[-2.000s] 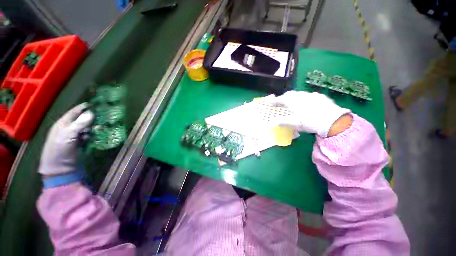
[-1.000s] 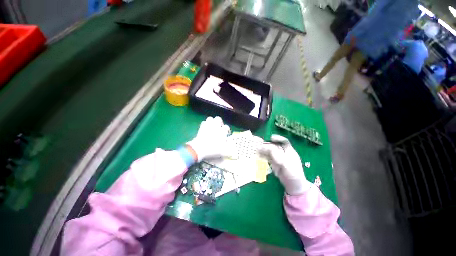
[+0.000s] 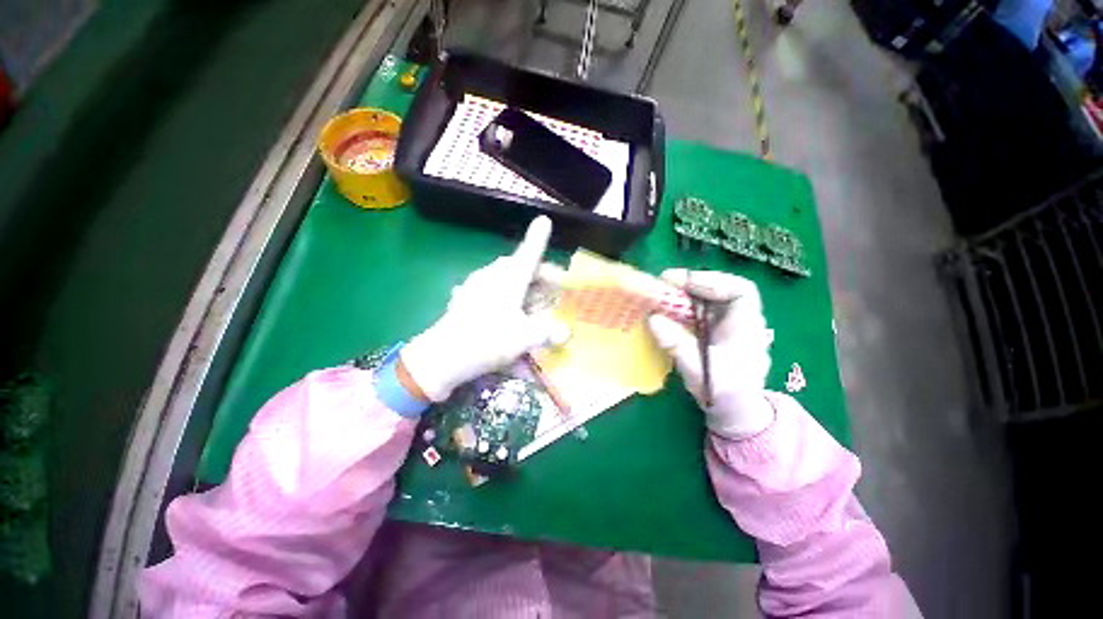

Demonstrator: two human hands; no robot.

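Observation:
My gloved left hand, with a blue band at its cuff, is at the left side of a yellow sheet, its index finger extended. A label sheet with rows of small red marks lies over the yellow sheet. My gloved right hand grips the label sheet's right end and also has a thin dark stick in it. A green circuit board panel lies below my left hand, partly hidden by it. White paper and a thin brown stick lie beside the board.
A black tray holds a phone on label sheets. A yellow ring-shaped item stands left of it. Another circuit board panel lies at right, near small scraps. The dark green conveyor runs along the left.
My left hand has left the board over the conveyor and come to the table's papers. The label sheet and yellow sheet now appear raised between my hands. The camera view has shifted.

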